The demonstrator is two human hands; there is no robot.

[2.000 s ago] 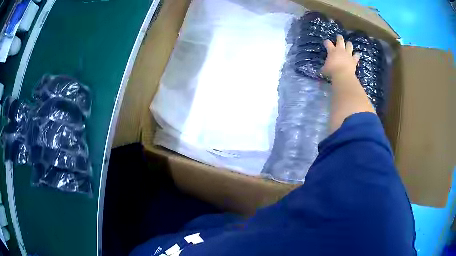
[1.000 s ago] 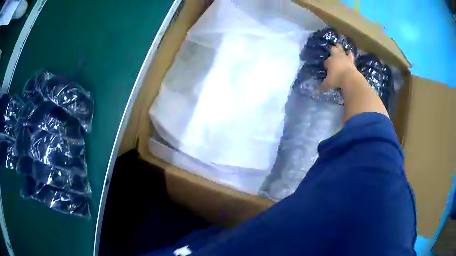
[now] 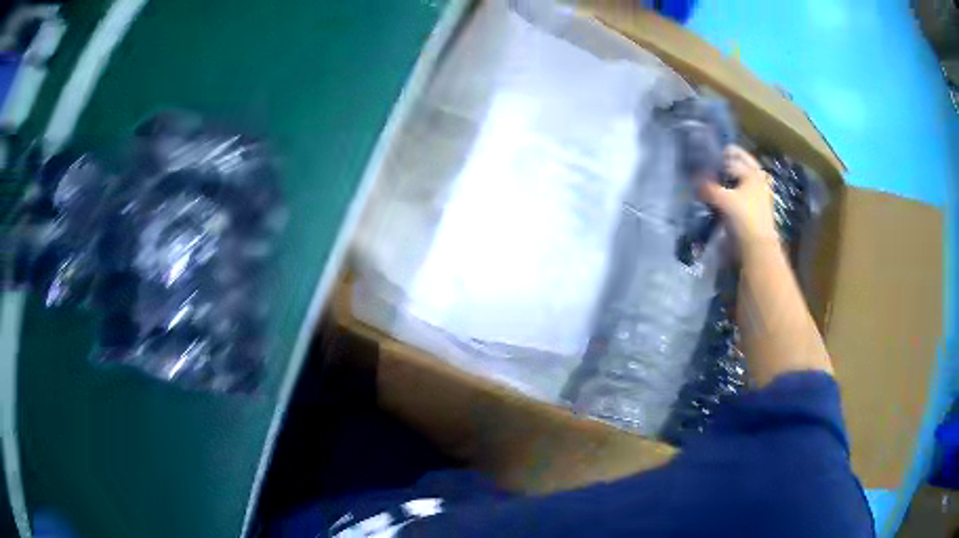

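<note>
My right hand (image 3: pixel 745 198) reaches into the open brown carton (image 3: pixel 505 426) and is closed on bagged black parts (image 3: pixel 702 142) in shiny clear wrap; the image is blurred there. More bagged black parts (image 3: pixel 794 189) lie to the right of the hand along the carton's side. Clear wrap (image 3: pixel 657 326) lies below the held parts. White liner sheets (image 3: pixel 526 231) cover the carton's left part. My left hand is not in view.
A clump of bagged black parts (image 3: pixel 189 252) lies on the green bench (image 3: pixel 326 116) at left, blurred. A pale rail edge (image 3: pixel 342 247) runs between bench and carton. The carton's flap (image 3: pixel 889 336) is folded out at right over the blue floor (image 3: pixel 841 84).
My right hand has drawn the bagged parts together and moved slightly down and right. More black parts show along the carton's right side. The camera has shifted, so the bench clump appears further right.
</note>
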